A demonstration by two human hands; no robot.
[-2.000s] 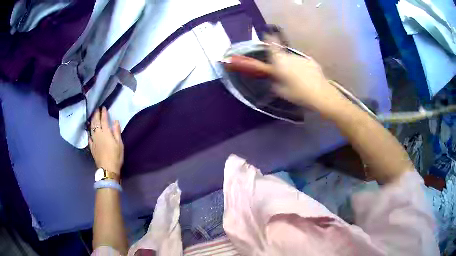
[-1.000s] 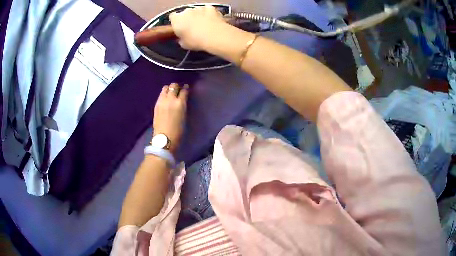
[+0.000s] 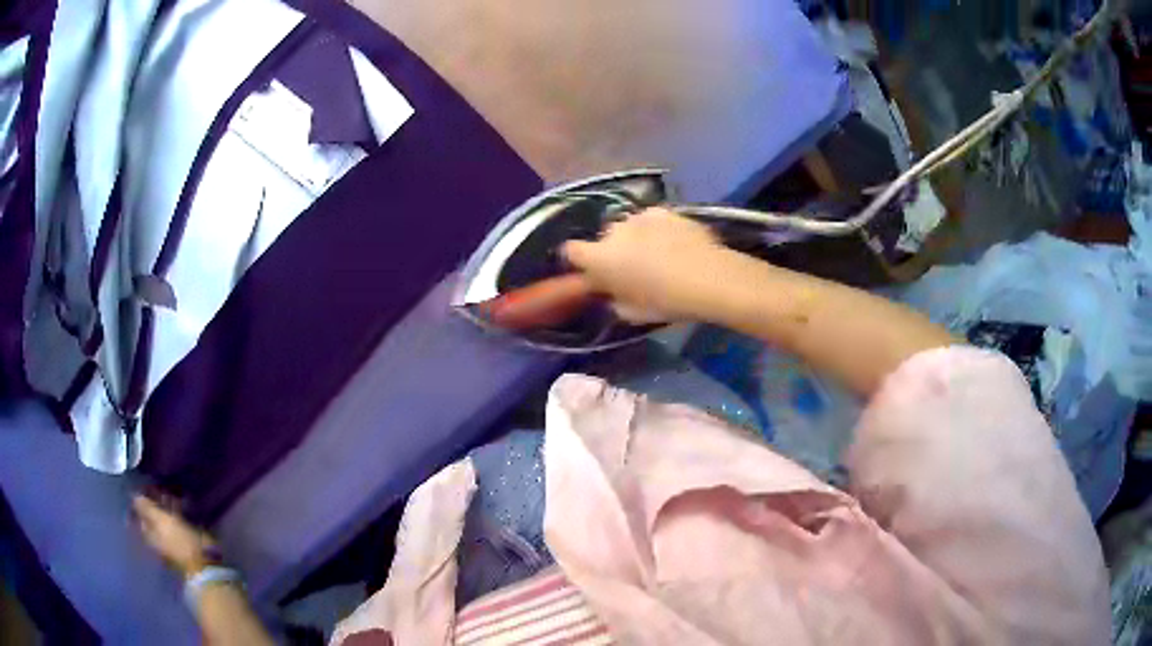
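Note:
A dark purple garment [image 3: 303, 290] lies on the blue-purple pressing table, its pale interlining [image 3: 228, 208] showing on the left part. My right hand [image 3: 644, 265] is closed round the red-brown handle of the steam iron [image 3: 562, 240], just right of the garment near the table's front edge. The iron's pointed end faces left and it looks slightly tilted. My left hand [image 3: 171, 530] is at the garment's lower left corner, small and blurred; whether it grips the cloth cannot be told.
The pressing table [image 3: 708, 88] has a pinkish-tan patch beyond the garment. A pale cord [image 3: 935, 158] runs from the iron to the upper right. Plastic bags [image 3: 1036, 303] and scraps lie below at the right. The pink sleeve and shirt front fill the bottom.
Compared with one second ago, my left hand has moved left and down to the garment's lower corner. The iron has moved right and nearer to me, off the garment's edge.

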